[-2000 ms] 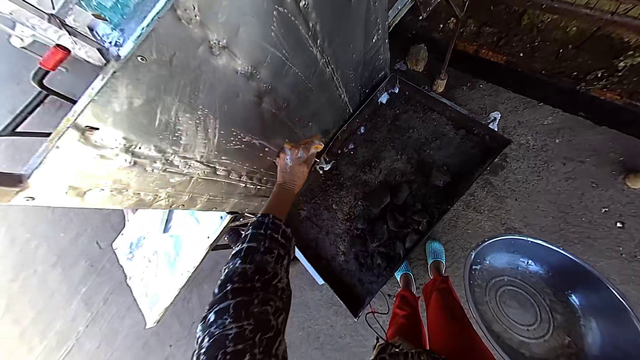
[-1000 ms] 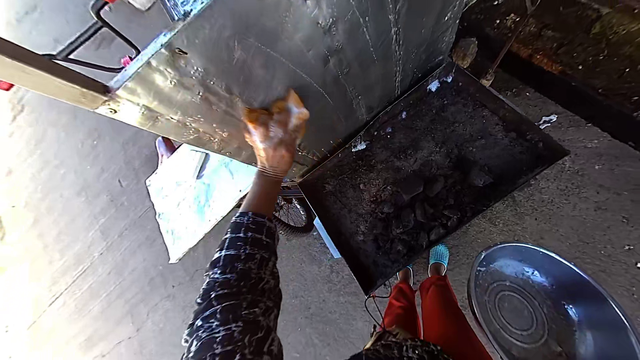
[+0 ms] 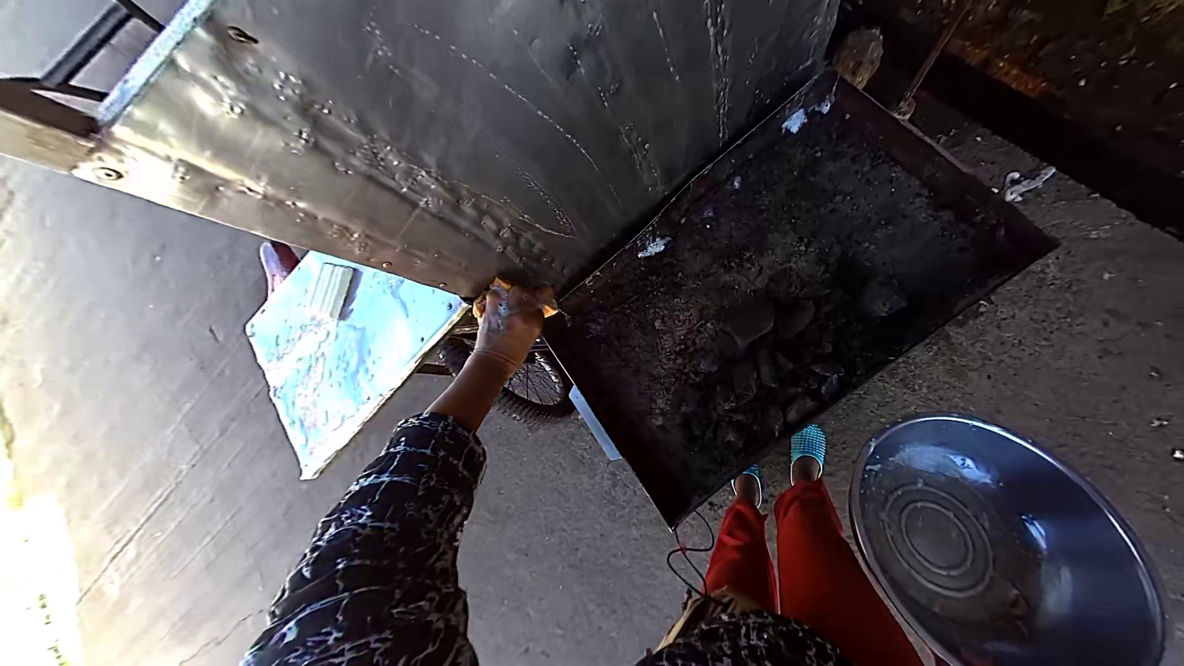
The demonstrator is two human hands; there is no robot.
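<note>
My left hand [image 3: 511,324], in a dark patterned sleeve, is closed around a crumpled yellow-orange cloth [image 3: 549,302]; parts of it stick out past my fingers. The hand is at the lower corner of a dented grey sheet-metal panel [image 3: 462,139], which has wet-looking streaks and drops. Just right of the hand is the corner of a black metal tray [image 3: 615,393] holding dark lumps, possibly charcoal [image 3: 747,319], and loose ash-like bits. My right hand is not in view.
A large metal basin [image 3: 1017,536] stands on the ground at lower right, beside my legs. Behind my hand are a spoked wheel [image 3: 536,384] and a pale blue-white board [image 3: 347,361]. A thin cable hangs at the tray's near corner. A stone lies beyond its far corner.
My left hand, with the cloth, has moved from higher on the metal panel down to its lower corner beside the tray.
</note>
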